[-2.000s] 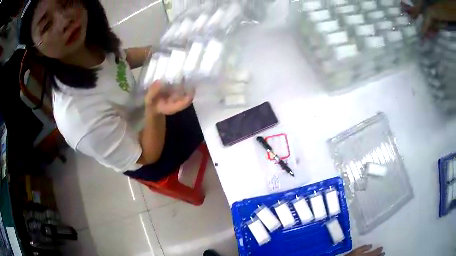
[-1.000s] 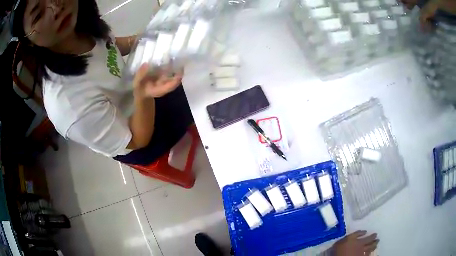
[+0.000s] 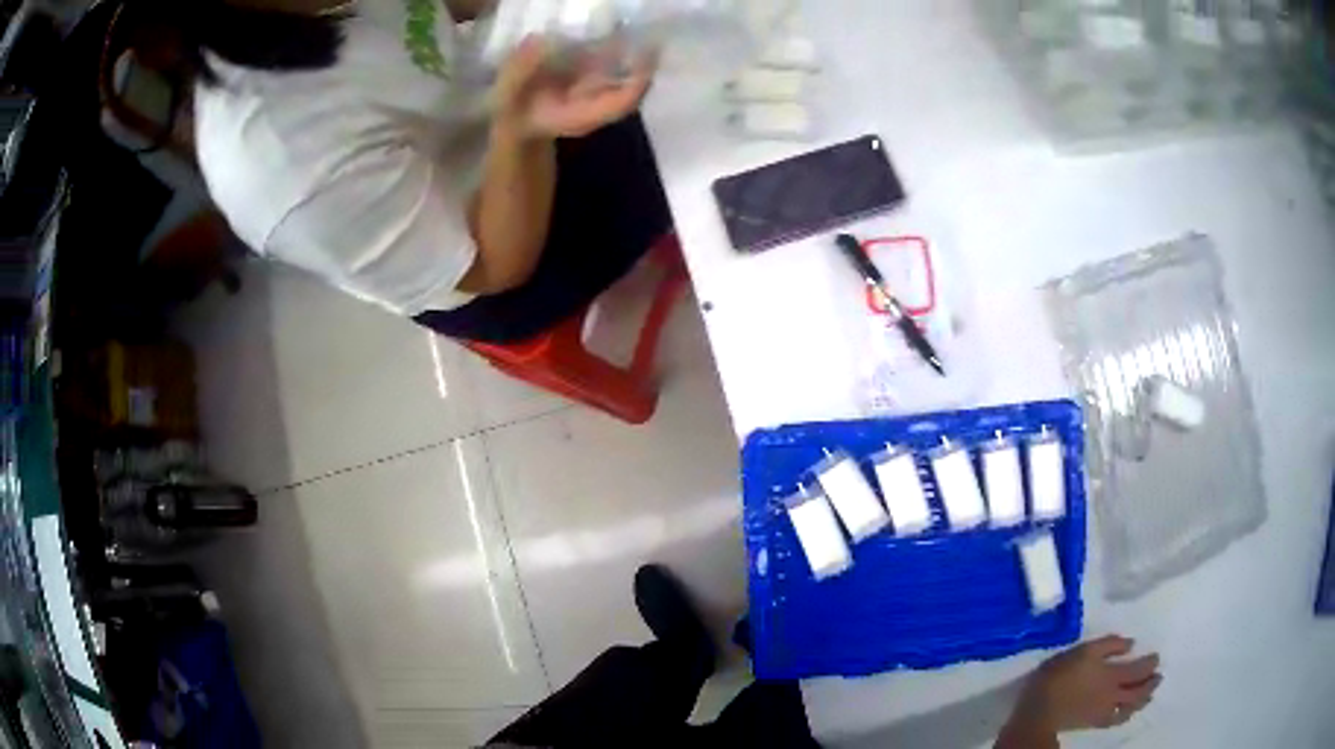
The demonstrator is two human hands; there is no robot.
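A blue plastic tray lies on the white table near the bottom centre. Several white units stand side by side along its upper part, and one more white unit lies apart at its right. My right hand rests on the table just below the tray's right corner, empty, with the fingers a little apart. It does not touch the tray. My left hand is not in view.
A clear blister tray with one loose unit lies right of the blue tray. Above are a pen, a red-bordered label and a smartphone. A seated person on a red stool is at the left.
The view has tilted down, so the table things sit higher in it and my legs and a shoe show. My hand stays beside the blue tray, with more of it visible than two seconds ago.
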